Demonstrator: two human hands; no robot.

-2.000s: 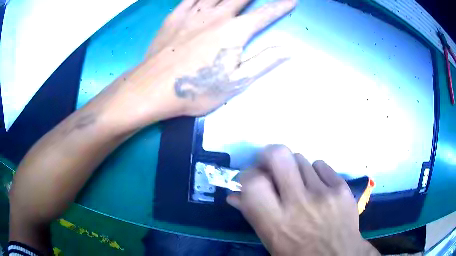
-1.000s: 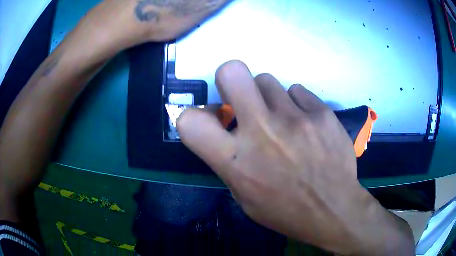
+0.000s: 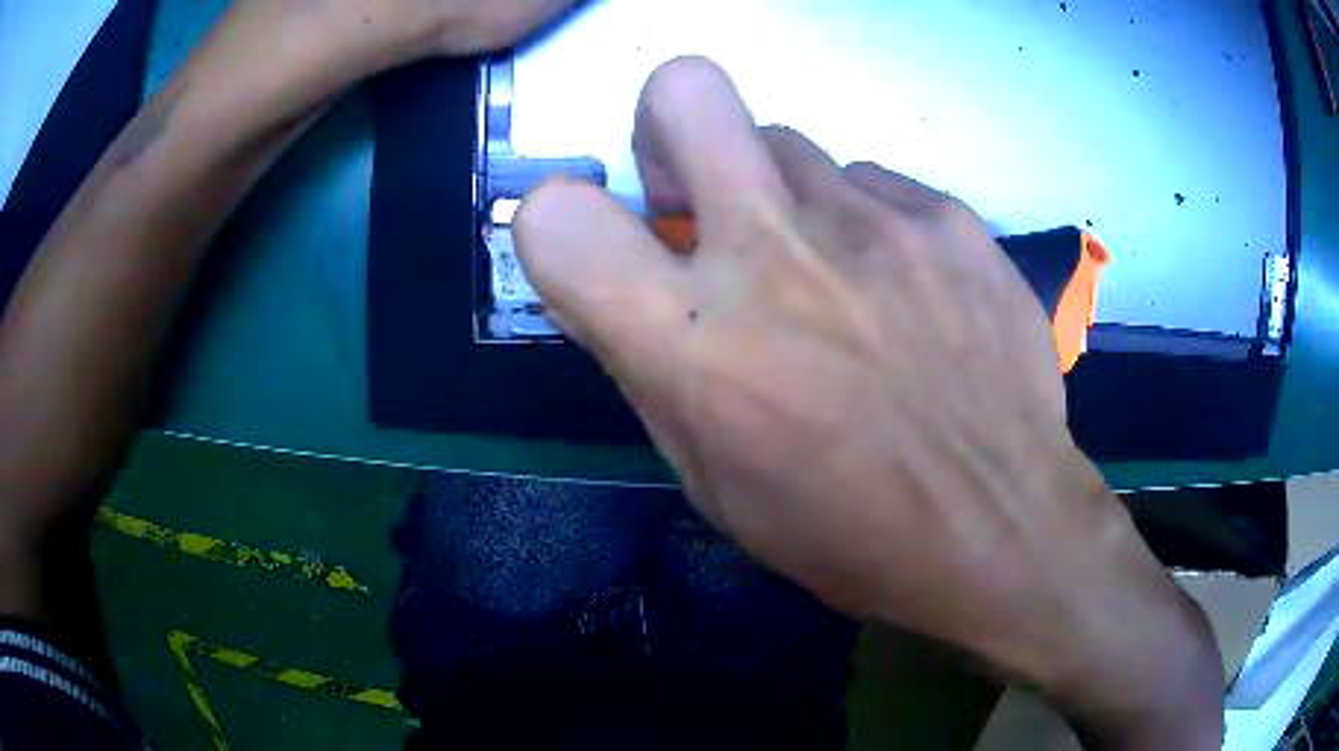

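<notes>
The framed panel [image 3: 940, 88] lies flat, a pale speckled sheet with a wide black border [image 3: 426, 264]. A silver-white corner plate [image 3: 507, 286] sits at its near left corner, partly covered by my right thumb. My right hand [image 3: 852, 352] is closed around the orange-and-black utility knife [image 3: 1079, 294]; the handle's end sticks out at the right of the fist and the blade is hidden. My left hand [image 3: 507, 18] is cut off by the top edge; only the wrist part shows at the panel's left side, and its fingers are out of view.
Another small plate [image 3: 1276, 301] is at the panel's near right corner. A red handle [image 3: 1322, 52] shows at the top right. The green bench edge [image 3: 265, 448] curves below the panel. Yellow-and-black tape [image 3: 220, 550] marks the green floor. White sheets [image 3: 1300, 631] stand at the lower right.
The panel and bench have shifted up and left in view. My right hand has moved left over the corner plate, and its thumb now covers part of it. My left hand has slid out past the top edge.
</notes>
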